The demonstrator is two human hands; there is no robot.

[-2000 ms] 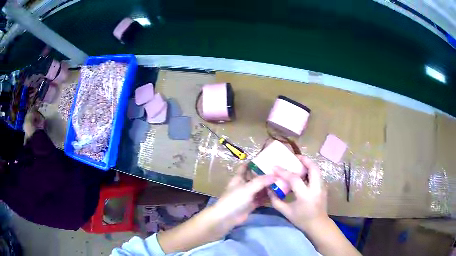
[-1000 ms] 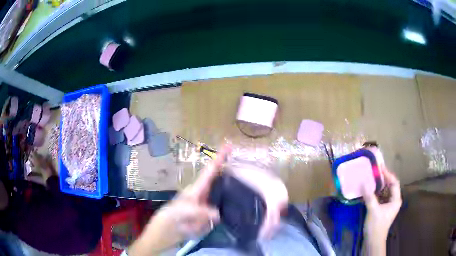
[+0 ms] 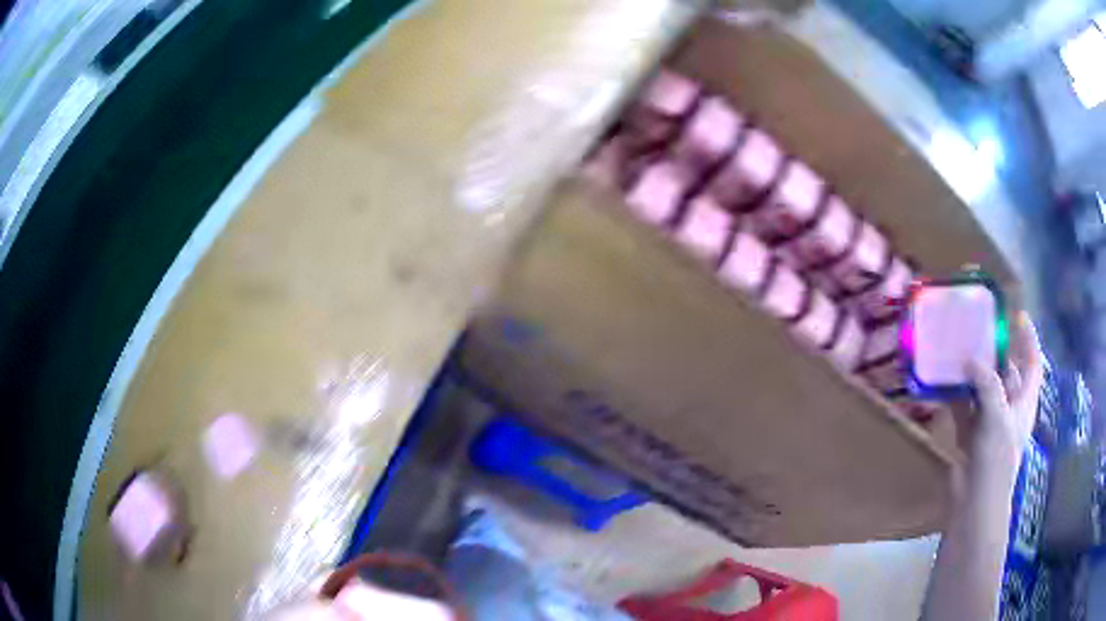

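Observation:
My right hand is at the far right, shut on a pink case with a shiny multicoloured end frame around a pink panel. It holds this case over the right end of an open carton. Two rows of pink cases stand in the carton. At the bottom edge, a second pink case with a brown strap overlaps the bench edge. My left hand is on its left side, blurred and mostly cut off by the picture's edge.
The cardboard-covered bench curves down the left, bordering a green strip. A pink case and a loose pink panel lie on it. Below are a blue object and a red stool. Blue crates show at the far right.
The view has swung right, from the bench to the carton. My right hand has carried the framed case from beside the bench to over the carton. The other case now shows only at the bottom.

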